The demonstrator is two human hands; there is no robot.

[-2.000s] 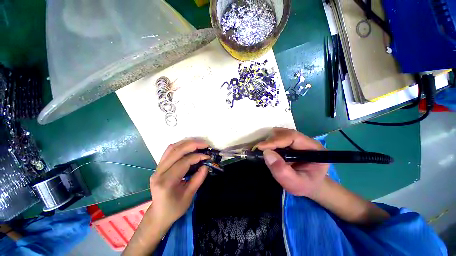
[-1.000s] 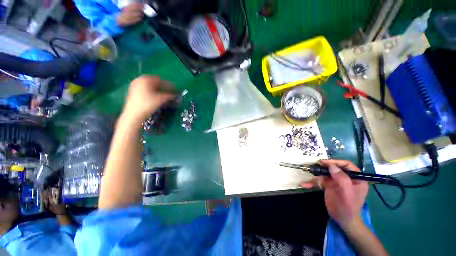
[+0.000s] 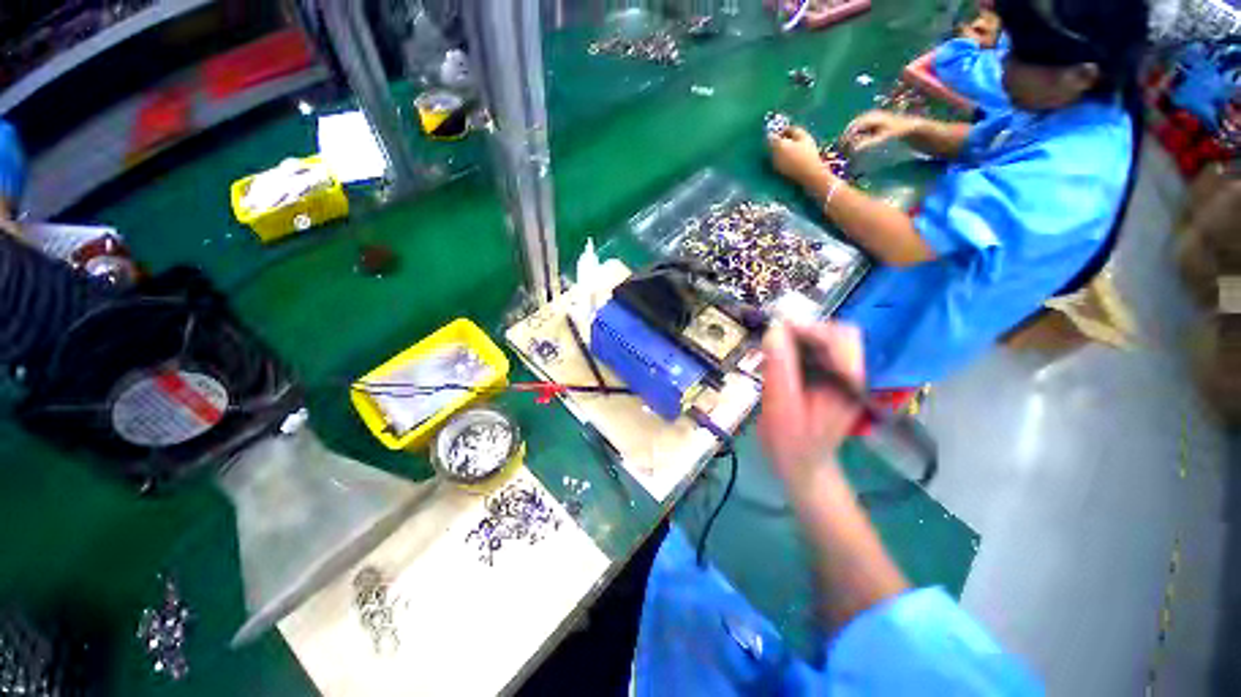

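Note:
My right hand (image 3: 806, 402), blurred, is raised at the right of the soldering station (image 3: 651, 360), a blue box. Its fingers are closed around the black handle of the soldering iron (image 3: 851, 385), whose cord trails down to the right. The hand is beside the dark iron stand (image 3: 717, 331); whether the tip is in the stand cannot be told. The pale paper (image 3: 449, 626) lies at lower left, with a heap of small metal parts (image 3: 513, 524) and thin rings (image 3: 373, 602) on it. My left hand is out of the picture.
A round tin (image 3: 513, 464) and yellow bin (image 3: 408, 434) stand behind the paper. The translucent fume hood (image 3: 310, 515) and black fan (image 3: 170, 407) are at left. A metal post (image 3: 515, 150) rises behind the station. A parts-filled tray (image 3: 664, 218) and another worker (image 3: 1041, 170) are beyond.
The view has swung to the right. My right hand has moved with the iron from over the paper to beside the stand. My left hand has left the picture.

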